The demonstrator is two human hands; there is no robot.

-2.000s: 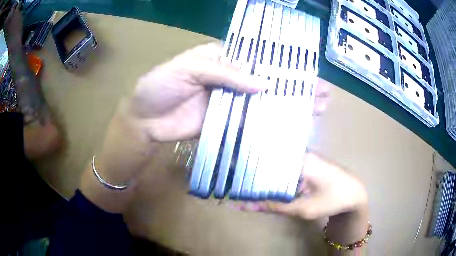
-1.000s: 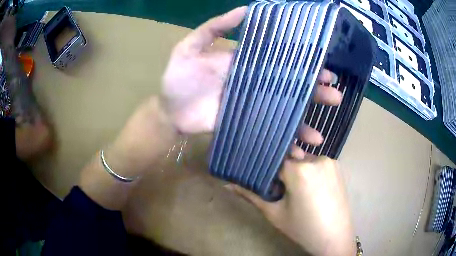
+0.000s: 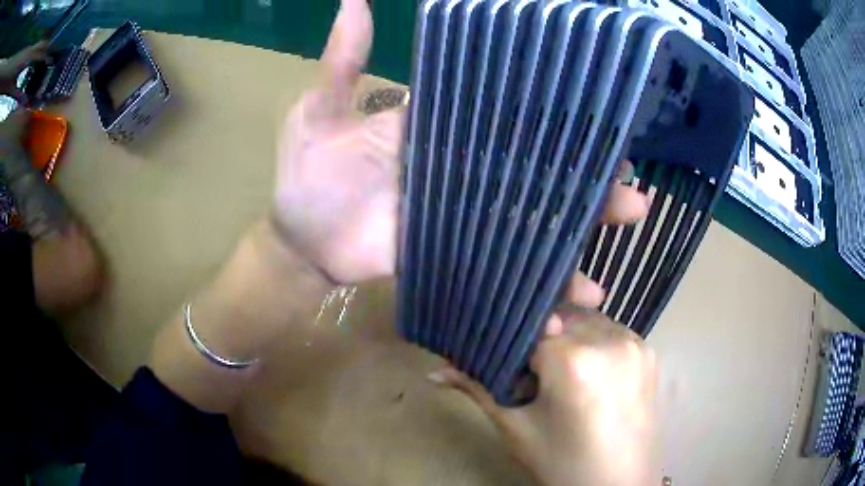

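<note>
A fanned stack of phone middle frames (image 3: 503, 190) is held up in front of me, its silver and dark edges facing me and its cut-out window showing at the right. My right hand (image 3: 588, 380) grips the stack at its lower right, with fingertips showing through the window. My left hand (image 3: 337, 180) is at the stack's left side, thumb raised and apart from it; its other fingers are hidden behind the stack, so I cannot tell whether they hold it.
Another stack of middle frames (image 3: 128, 84) stands at the upper left. A neighbour's forearm (image 3: 38, 204) lies by an orange parts tray (image 3: 46, 142). A loaded blister tray (image 3: 773, 180) and stacked blister trays (image 3: 844, 104) are at the right. A checkered object (image 3: 837, 394) is at the right edge.
The held stack has turned from its bright, squared edges to a wider fan with the window side showing. My left thumb has lifted off the stack. The neighbour's forearm has shifted slightly.
</note>
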